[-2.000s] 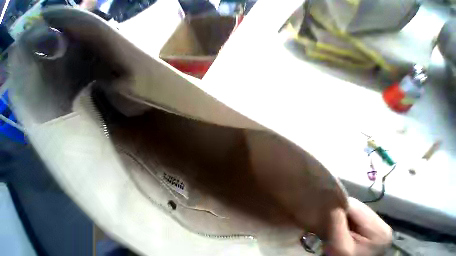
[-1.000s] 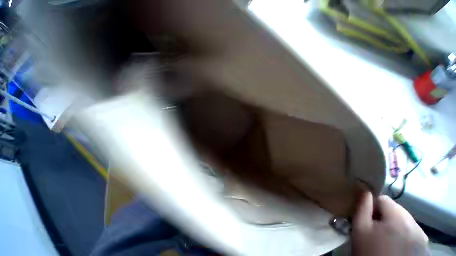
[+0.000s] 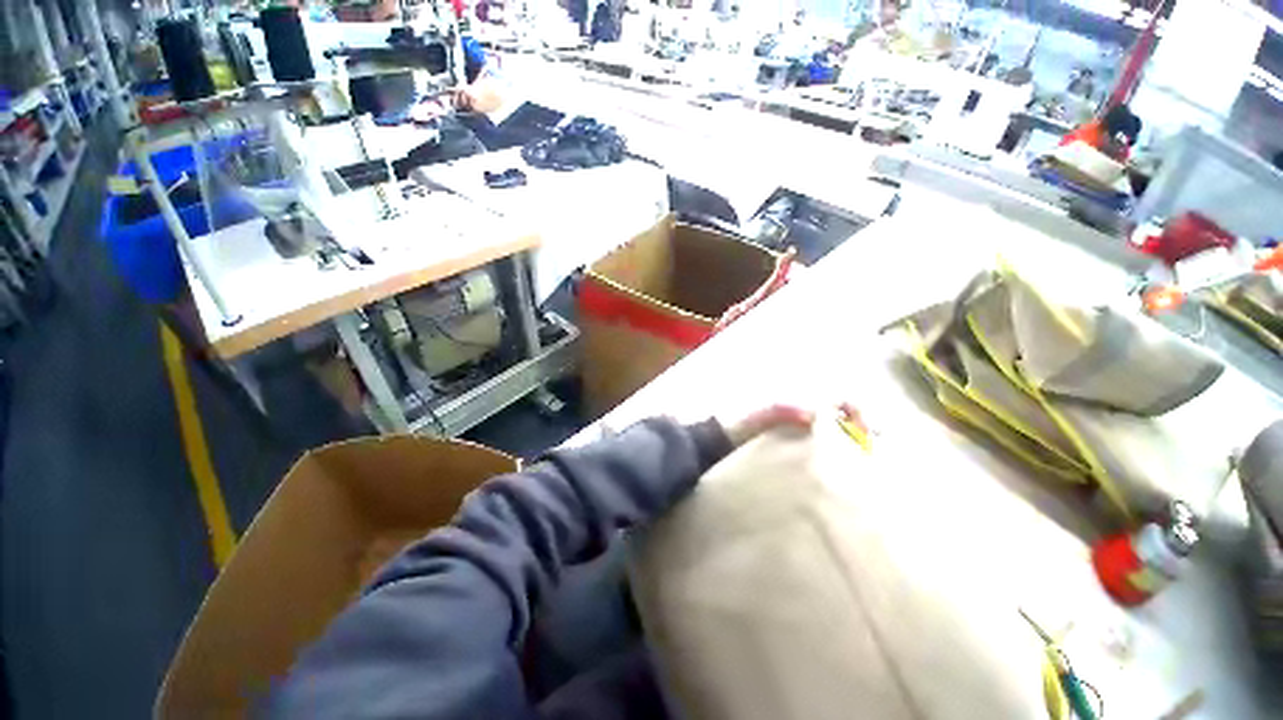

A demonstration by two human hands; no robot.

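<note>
A beige bag stands in front of me at the table's near edge, its outer side showing and its opening hidden. A small yellow piece shows at its top edge. My left hand, at the end of a grey sleeve, holds the bag's top edge; the fingers are partly hidden. My right hand is not in view. A green-handled tool with a thin shaft lies on the table to the right, cut by the lower edge.
Beige bag pieces with yellow edges lie heaped at the right. A red container with silver top stands near them. An open carton is at lower left, a red-banded carton beyond. A sewing machine table stands behind.
The view has swung up and left. The bag has turned from showing its open brown inside to showing its outer side. My left arm has come into view; the hand at the bag's right end has gone.
</note>
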